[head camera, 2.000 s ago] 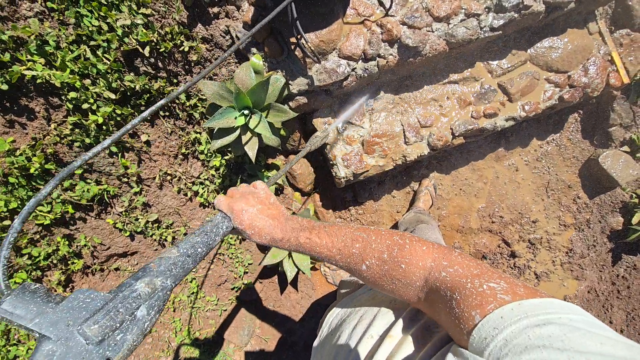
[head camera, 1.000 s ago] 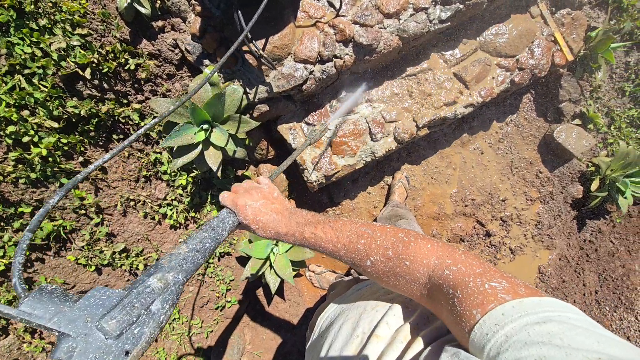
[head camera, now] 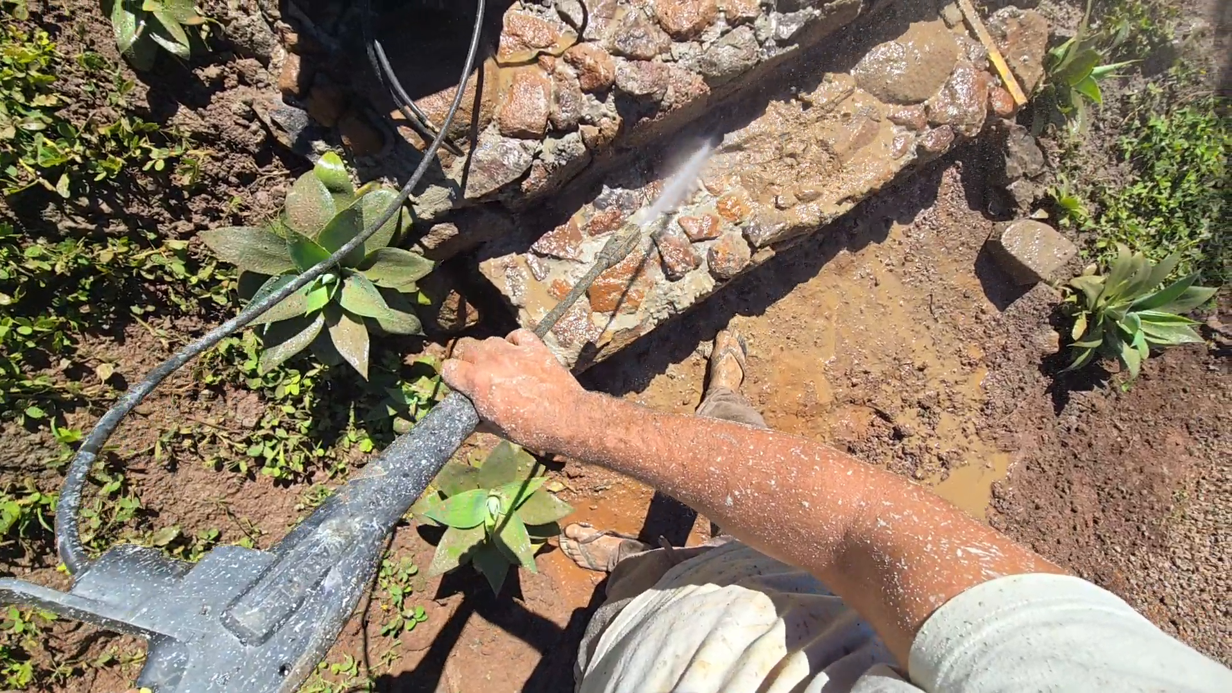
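In the head view my right hand [head camera: 520, 390] is closed around the front of a black pressure washer spray gun [head camera: 337, 525], which is speckled with pale splashes. The gun's thin metal lance [head camera: 587, 284] reaches up and right from my fist. From its tip a white water jet [head camera: 679, 183] strikes the top of a low stone-and-mortar wall [head camera: 674, 252]. Wet brown mud lies on the wall farther along to the right, while stones nearer the lance tip show their red and grey faces. My left hand is out of view.
A dark hose [head camera: 279, 298] loops over a succulent [head camera: 332, 260]. Another succulent [head camera: 491, 515] grows beside my sandalled foot [head camera: 597, 547]. A second stone wall [head camera: 635, 77] stands behind. Right of my legs are muddy ground [head camera: 866, 356], a loose rock [head camera: 1032, 250] and a wooden strip [head camera: 991, 53].
The lance tip and its jet have moved from the wall's near end to a spot farther along its top. My right hand keeps its hold on the gun. The view has shifted somewhat.
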